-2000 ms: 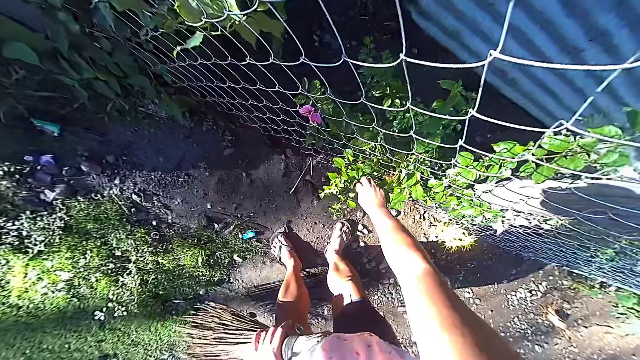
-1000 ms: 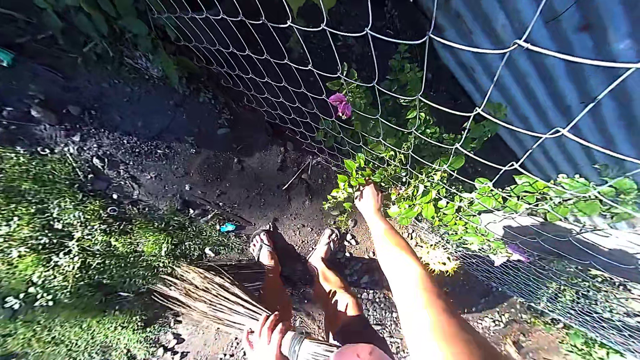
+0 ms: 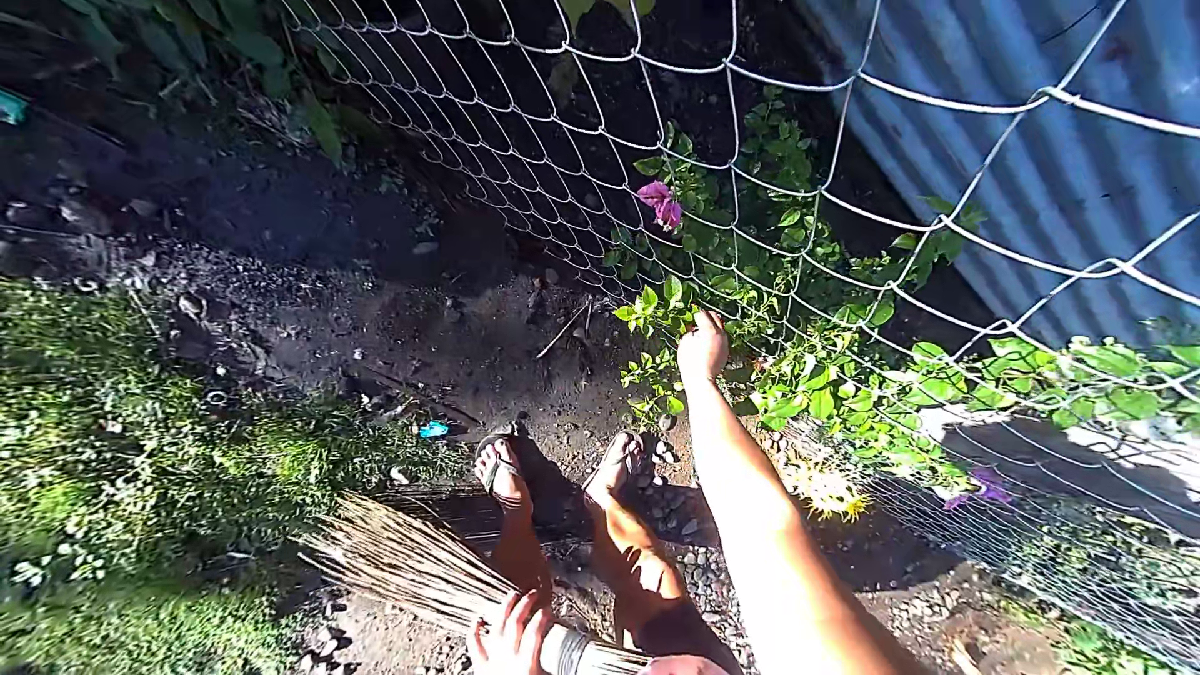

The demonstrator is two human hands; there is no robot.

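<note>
My left hand holds a stick broom near its bound end at the bottom; its bristles fan out to the left. My right hand reaches out to a leafy green plant growing through and along a wire mesh fence. Its fingers are closed at a leafy stem, though the fingertips are partly hidden among the leaves. A pink flower hangs above and left of that hand. A yellow flower cluster lies to the right of my right forearm.
My sandalled feet stand on dirt with pebbles. Sunlit grass lies at the left, with a small blue scrap near its edge. A corrugated metal sheet stands behind the fence. A thin stick rests on the soil.
The broom and my left hand show further into view than two seconds ago. My right hand remains at the same leafy part of the plant.
</note>
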